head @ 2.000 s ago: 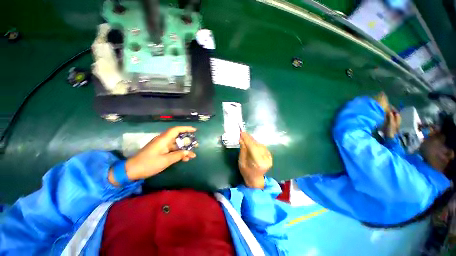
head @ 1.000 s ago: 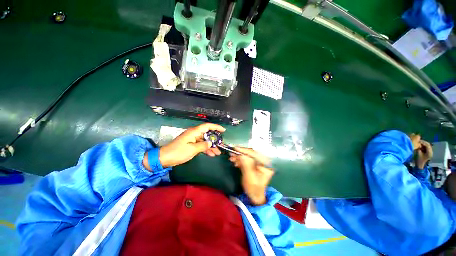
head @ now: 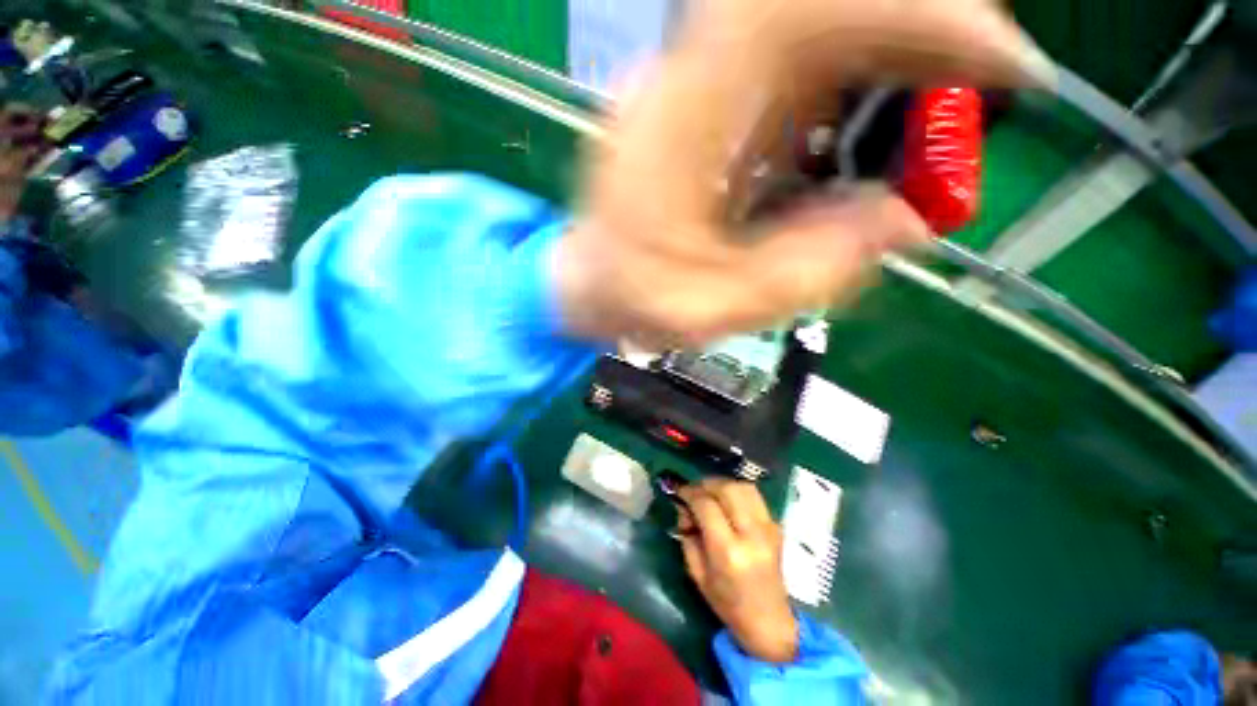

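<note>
My left hand (head: 744, 179) is raised large, blurred, its fingers apart around the red grip (head: 946, 159); I see no clear contact. My right hand (head: 733, 552) is low, in front of the fixture (head: 676, 425), its fingertips closed on a small dark thing (head: 669, 483) that looks like the round module. No tweezers can be made out. My left hand and sleeve hide much of the fixture; part of the clear block (head: 731, 366) shows under it. A pale pad (head: 607, 473) lies left of my right hand, a narrow label sheet (head: 811, 535) right of it.
A dotted white sheet (head: 844, 418) lies right of the fixture. More small modules (head: 987, 435) lie farther right. A shiny clear bag (head: 240, 210) lies far left. A metal rail (head: 455, 69) runs along the far edge. Blue-sleeved people are at the left edge and lower right.
My left hand has let go of the module and risen to the red grip. The small dark thing is now at my right fingertips. The view has turned.
</note>
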